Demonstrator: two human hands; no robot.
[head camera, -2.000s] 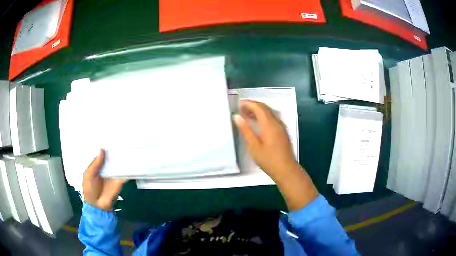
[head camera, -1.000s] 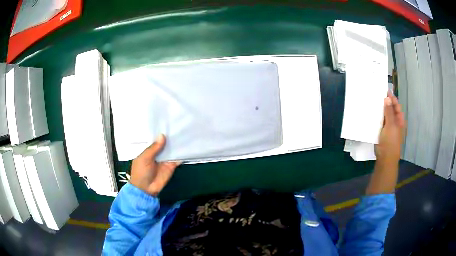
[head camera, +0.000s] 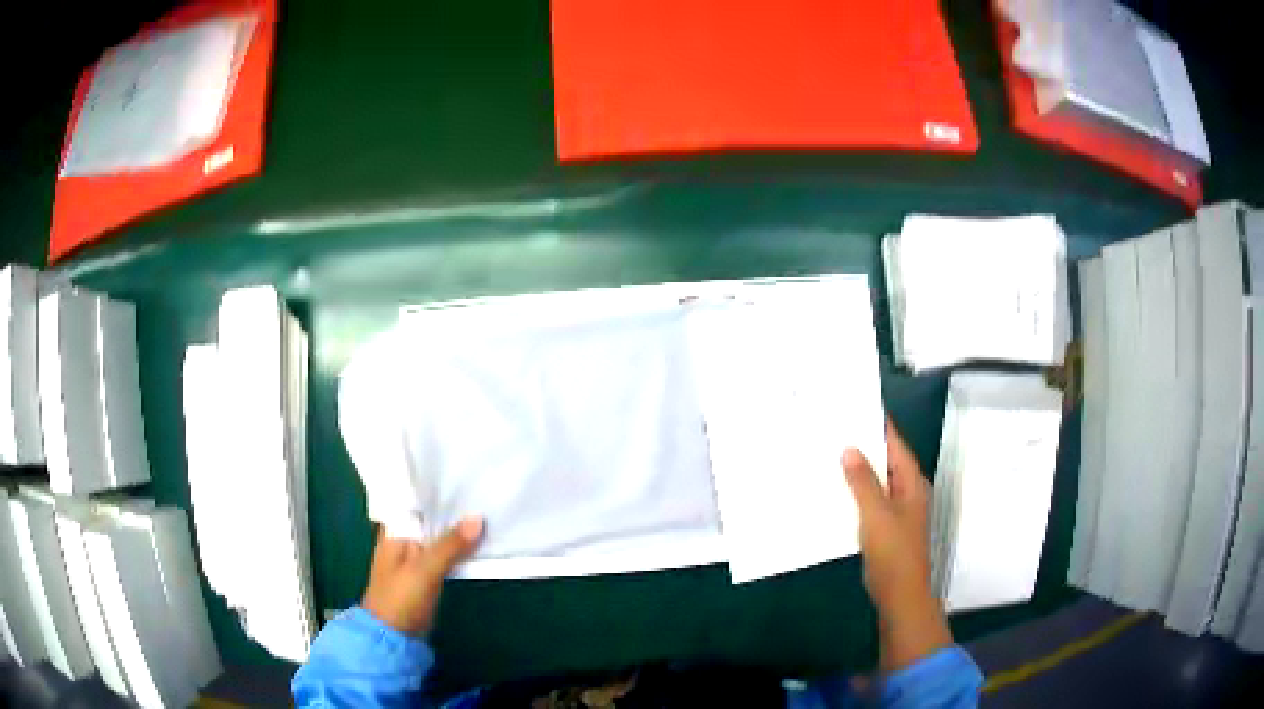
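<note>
A bagged flat product (head camera: 568, 436) in a whitish sleeve lies on a white box insert (head camera: 555, 568) in front of me. My left hand (head camera: 416, 561) grips the lower left edge of the bagged product, with the thumb on top. My right hand (head camera: 894, 513) holds a white leaflet (head camera: 790, 429) by its right edge, over the right part of the insert. The leaflet's left edge meets or overlaps the product's right end. The insert is mostly hidden under the product and leaflet.
Two leaflet piles (head camera: 977, 291) lie to the right, beside tall stacked inserts (head camera: 1157, 416). Folded paperboard pieces (head camera: 257, 457) are piled left, with white box blocks (head camera: 118, 568) at far left. A bare red tray (head camera: 756, 76) and two loaded red trays (head camera: 243, 139) stand beyond.
My right hand has moved left from the leaflet piles with a leaflet, now over the insert. My left hand still holds the product's lower left. Red trays show again at the top.
</note>
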